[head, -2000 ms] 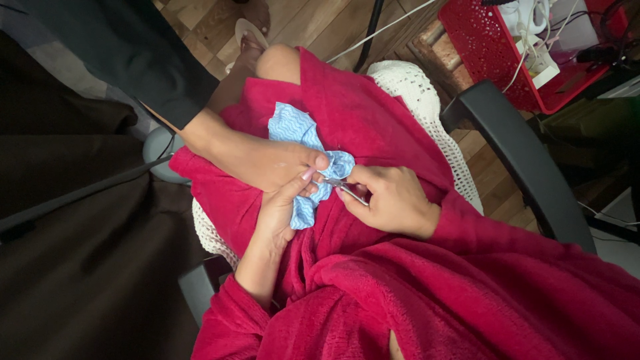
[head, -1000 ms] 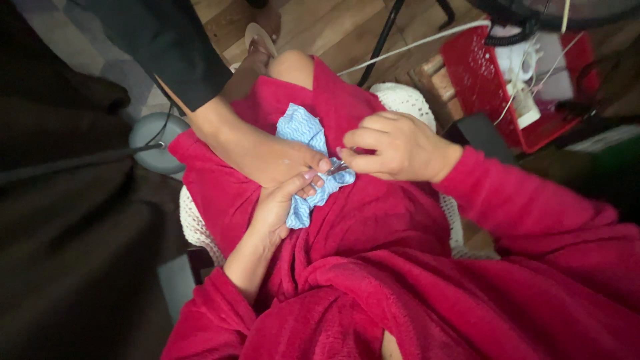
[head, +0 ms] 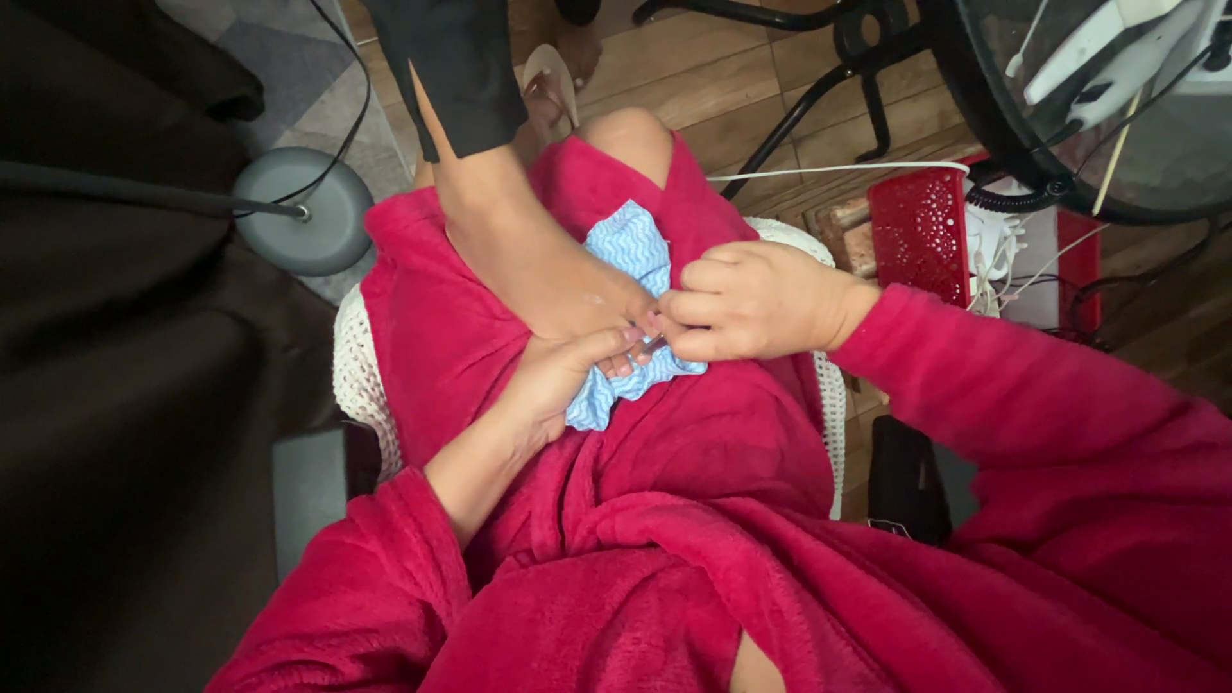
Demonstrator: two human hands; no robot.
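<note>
Another person's bare foot [head: 549,260] rests across my lap on a red plush robe [head: 731,423]. A blue-and-white wavy-patterned cloth [head: 630,241] lies beneath its toes. My left hand [head: 568,375] grips the front of the foot, with the thumb on top by the smaller toes. My right hand [head: 756,303] is at the big toe, its thumb and fingertips pinched together over a small metal tool [head: 657,342], of which only a little shows between the fingers. The tool's kind cannot be told in this view.
A grey round lamp base [head: 303,212] with a pole and black cord stands at the left. White crochet [head: 361,385] covers my chair. On the right are a red perforated plastic basket [head: 919,231] holding white cables and a black-rimmed round glass table [head: 1011,144]. A sandal [head: 551,72] is beyond my knee.
Two seconds ago my right hand lay low beside the toes with a metal tool plainly showing. It has since risen and turned, fingers pointing left. My left hand keeps its hold. The view has shifted.
</note>
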